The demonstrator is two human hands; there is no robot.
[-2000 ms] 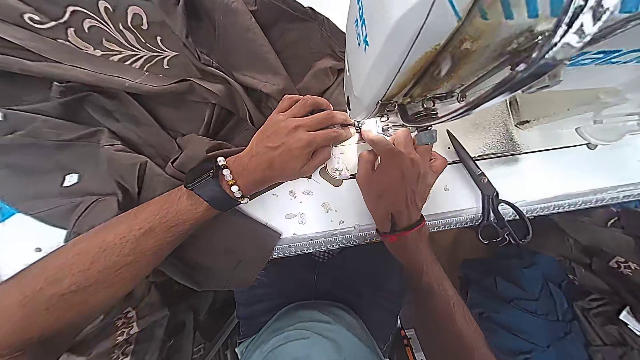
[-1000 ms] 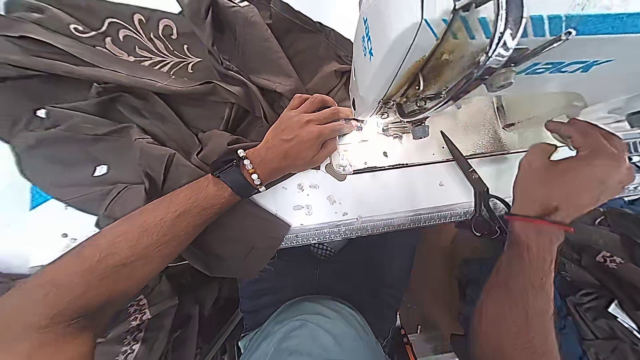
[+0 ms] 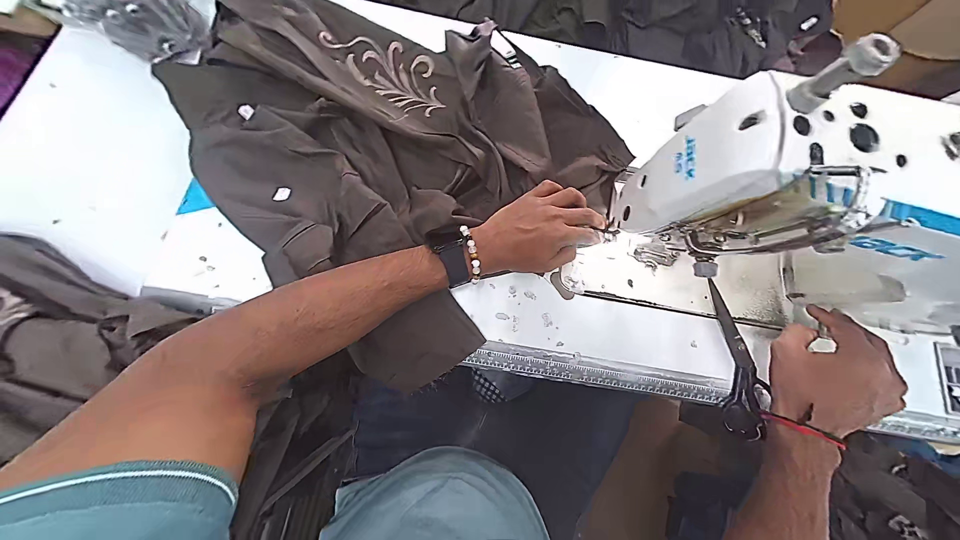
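A white Jack sewing machine (image 3: 750, 157) stands at the right, its lamp lighting the needle area. My left hand (image 3: 536, 229) pinches the edge of a dark brown embroidered garment (image 3: 375, 157) beside the presser foot; the fingertips and the held edge are partly hidden. The garment spreads over the table to the left and hangs over the front edge. At the lower right of the machine is my right hand (image 3: 836, 371), thumb and forefinger curled close to a small lever; whether they grip it is unclear. Black-handled scissors (image 3: 735, 337) lie just left of this hand.
A measuring tape strip (image 3: 585, 379) runs along the table's front edge. Small scraps (image 3: 546, 320) lie on the white top. More dark cloth (image 3: 637, 30) is piled beyond the table, with other dark garments (image 3: 60, 330) at the lower left.
My right hand has moved from the needle area to the right, by the machine's base. My left hand stays at the garment beside the needle. The view has shifted and takes in more of the table.
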